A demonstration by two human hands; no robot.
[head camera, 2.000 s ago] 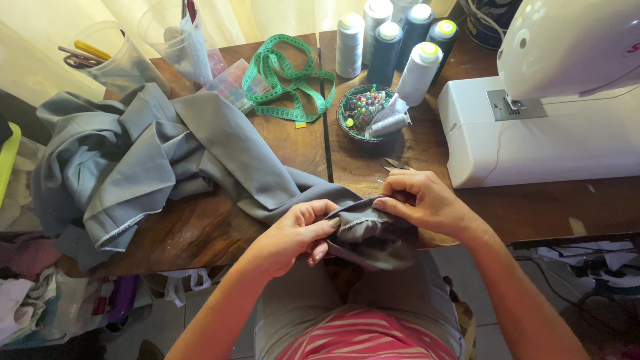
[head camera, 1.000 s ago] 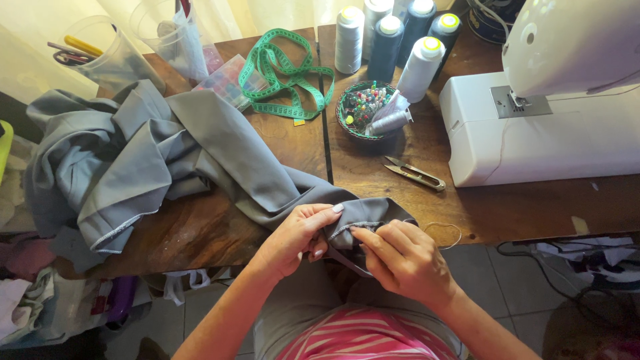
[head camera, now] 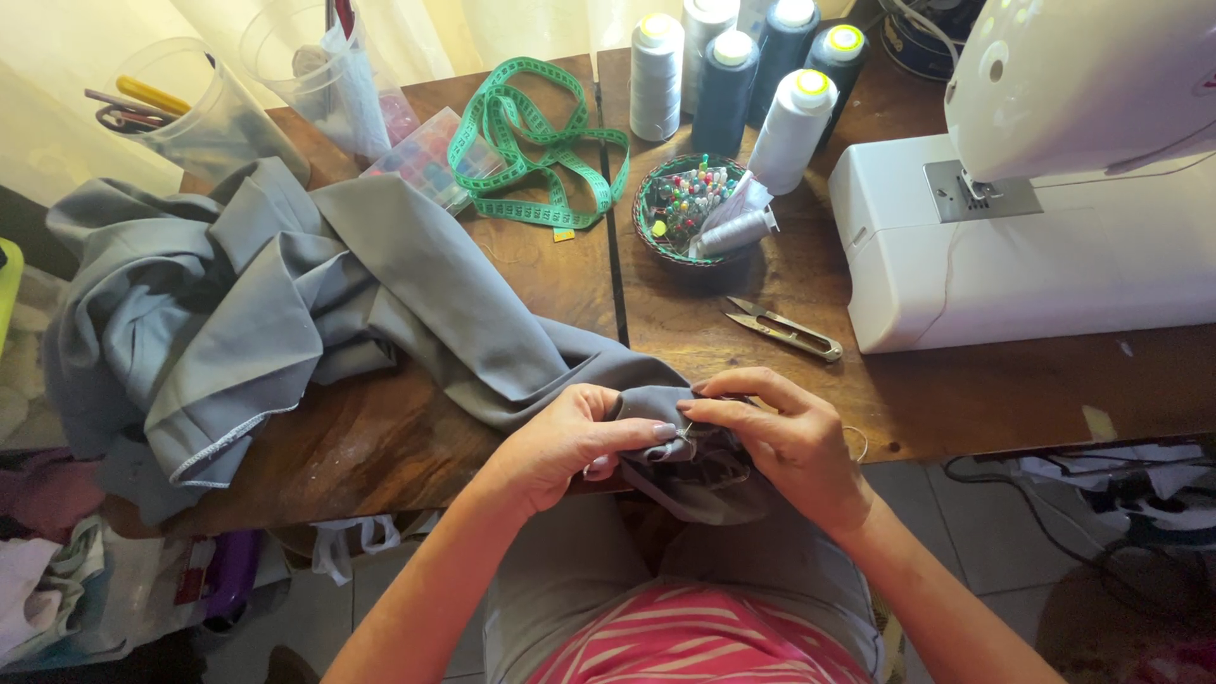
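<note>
Grey fabric [head camera: 446, 294] lies bunched on the left of the wooden table and runs to the front edge, where both hands hold its end. My left hand [head camera: 579, 442] pinches the folded cloth between thumb and fingers. On the other side of the fold, my right hand [head camera: 784, 432] has its thumb and index finger together at the cloth; a tiny needle seems to show there, and a loop of light thread hangs beside this hand. Thread snips [head camera: 784, 330] lie just beyond my right hand. A white overlocked edge shows on the fabric at the left.
A white sewing machine [head camera: 1026, 256] stands at right. Behind are thread cones [head camera: 655, 81], a small basket [head camera: 641, 228] of pins and a spool, a green tape measure [head camera: 541, 138], a clear plastic box [head camera: 432, 161] and clear plastic cups [head camera: 218, 123]. A narrow gap divides the tabletop.
My right hand was farther right on the cloth, then moved in over the fold, and is now beside it with fingertips pinched. The snips, partly covered two seconds ago, show fully.
</note>
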